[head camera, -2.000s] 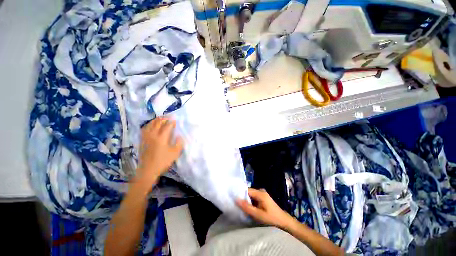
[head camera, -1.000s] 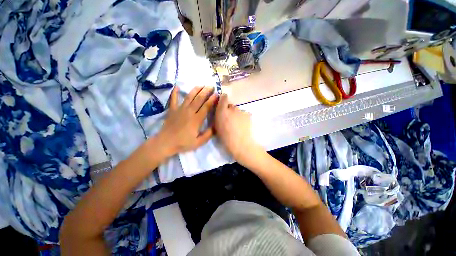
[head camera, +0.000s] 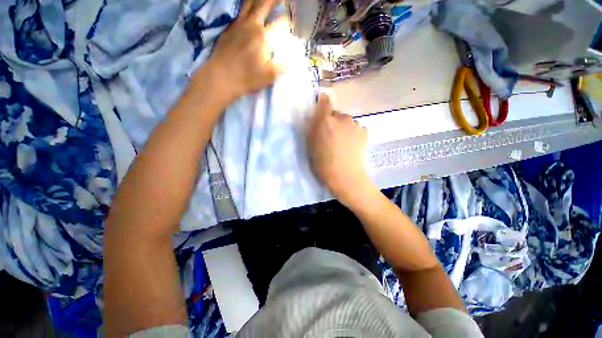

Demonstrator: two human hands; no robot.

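Observation:
A pale blue-white garment panel (head camera: 277,155) lies on the machine table, its right edge running up to the presser foot (head camera: 336,66). My left hand (head camera: 247,56) lies on the panel left of the foot, fingers pointing up, fingertips near the top edge of the picture. Bright lamp glare covers the cloth beside it. My right hand (head camera: 336,142) is at the panel's right edge, just below the foot, with its fingers curled; whether it pinches the cloth is hard to tell. The sewing machine (head camera: 379,39) shows only in part at the top.
Scissors with yellow and red loops (head camera: 470,102) lie right of the foot, under a grey-blue fabric strip (head camera: 478,39). A printed scale (head camera: 449,142) runs along the table front. Floral fabric (head camera: 53,158) is heaped left; more cloth (head camera: 488,231) hangs lower right. A white card (head camera: 231,284) is below.
Both hands have come together at the panel near the foot. Since one second ago my left hand has moved up along the cloth and my right hand slightly right. The view has moved closer.

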